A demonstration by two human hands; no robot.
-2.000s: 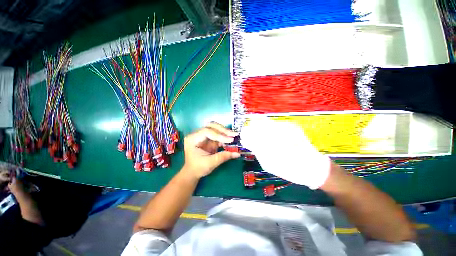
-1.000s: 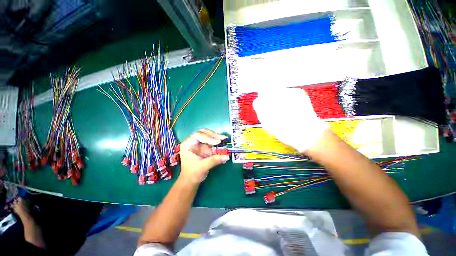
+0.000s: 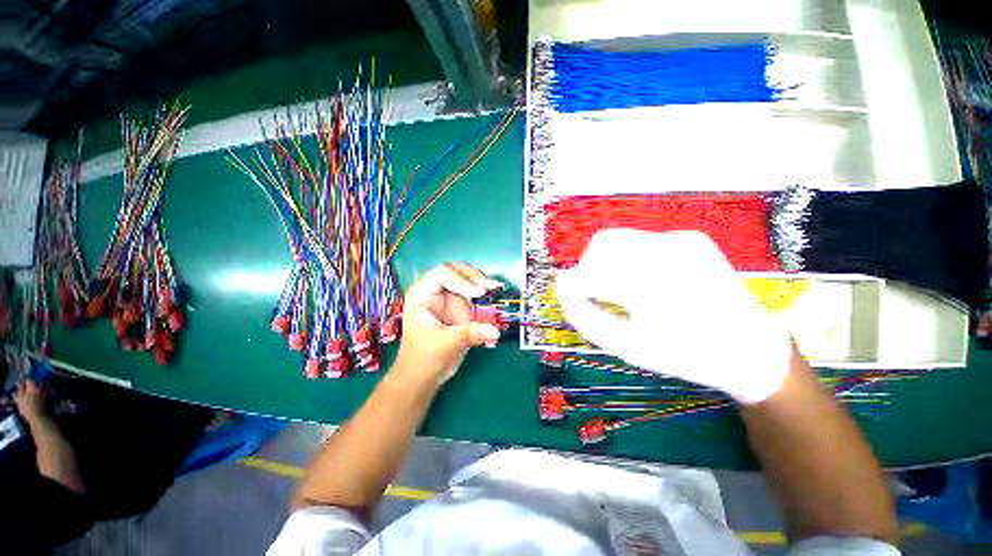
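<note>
My bare left hand (image 3: 441, 320) holds a red connector housing (image 3: 485, 316) between thumb and fingers, beside the tray's near left corner. Several coloured wires run right from the housing toward my right hand. My white-gloved right hand (image 3: 664, 304) is over the yellow wires (image 3: 778, 293) and the near edge of the red wires (image 3: 664, 217). Its fingers are curled, but its fingertips are washed out, so I cannot tell if it holds a wire. Part-filled harnesses with red housings (image 3: 553, 403) lie between the tray and me.
The cream tray (image 3: 925, 337) also holds blue wires (image 3: 658, 76) and black wires (image 3: 892, 230). Harness piles (image 3: 346, 239) lie left on the green bench (image 3: 228, 217), with more at far left (image 3: 141, 250). A metal post (image 3: 451, 49) stands behind. Another person's arm (image 3: 49, 434) is at lower left.
My right hand moved from the tray's left edge onto the red wires, then nearer to me over the yellow wires. My left hand keeps its hold on the housing. The camera view shifted slightly.
</note>
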